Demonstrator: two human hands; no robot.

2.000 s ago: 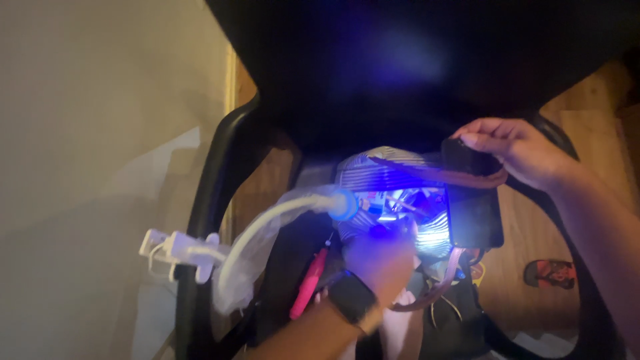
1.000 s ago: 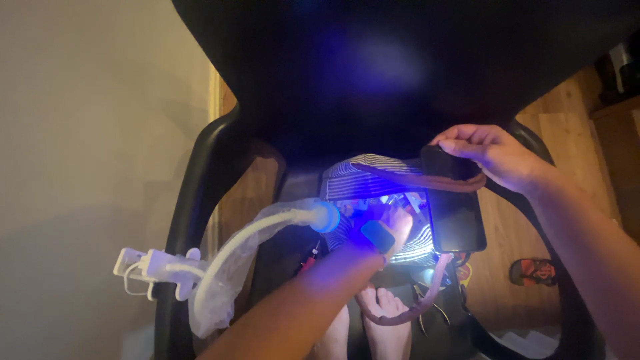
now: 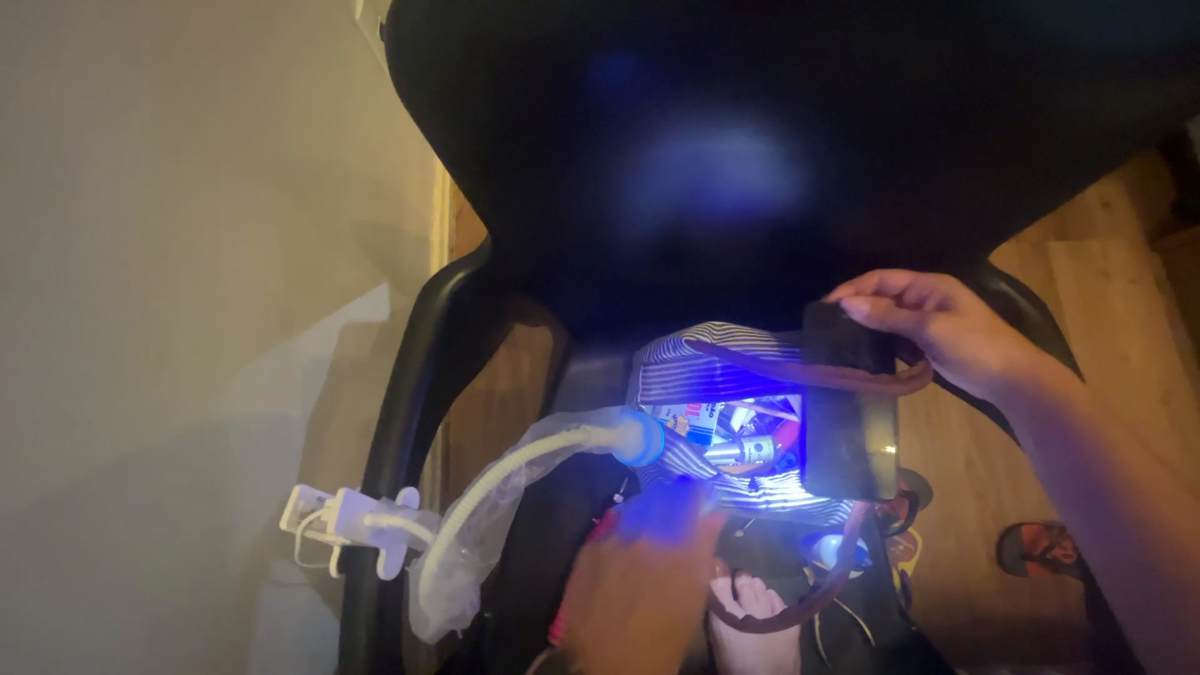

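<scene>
A striped fabric bag (image 3: 722,375) with brown handles (image 3: 825,375) sits on the seat of a black chair. Small boxes (image 3: 689,420) and a small cylindrical container (image 3: 745,452) show inside, lit blue-white. My right hand (image 3: 923,323) grips the top of a dark flat phone-like device (image 3: 851,431) that stands over the bag's right side. At the bag's near left edge, my left hand (image 3: 656,562) is blurred; whether it holds anything is unclear. A white flexible-neck lamp (image 3: 506,469), wrapped in clear plastic with a blue ring, points into the bag from the left.
The lamp's white clamp (image 3: 361,525) is on the chair's left armrest (image 3: 398,422). Something red lies partly hidden by my left hand. A bare foot (image 3: 755,623) shows below the bag, and a sandal (image 3: 1041,548) lies on the wooden floor at right. A wall (image 3: 187,281) rises at left.
My left hand has come out of the bag's opening toward its near left edge, uncovering the contents. My right hand still holds the dark device.
</scene>
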